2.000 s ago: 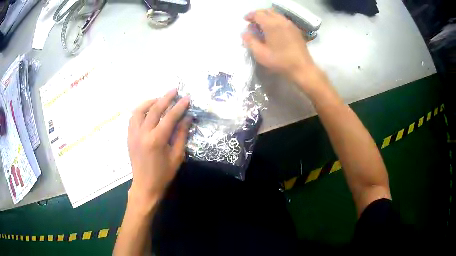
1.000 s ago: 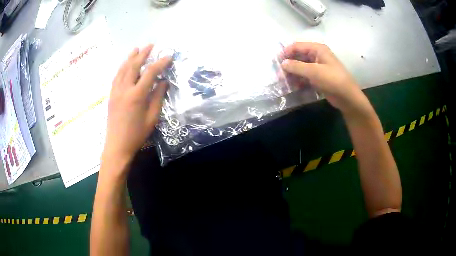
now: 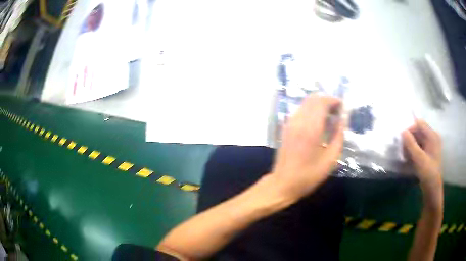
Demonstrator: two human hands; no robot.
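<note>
A clear shiny bag lies near the table's front edge, blurred and overexposed, with a dark piece showing in it. My left hand is over the bag's left part, its fingers curled; its grip is unclear. My right hand pinches the bag's right edge between thumb and fingers. A white printed sheet lies to the left of the bag, its print nearly washed out.
Sheets with red drawings lie at the table's left end. A dark and metallic item is at the far side. A pale stapler-like object lies at the right. Green floor with yellow-black tape is below the table edge.
The view has swung left, shifting the table items rightward in the picture. My left hand has moved in over the bag, closer to my right hand, which stays at the bag's right edge.
</note>
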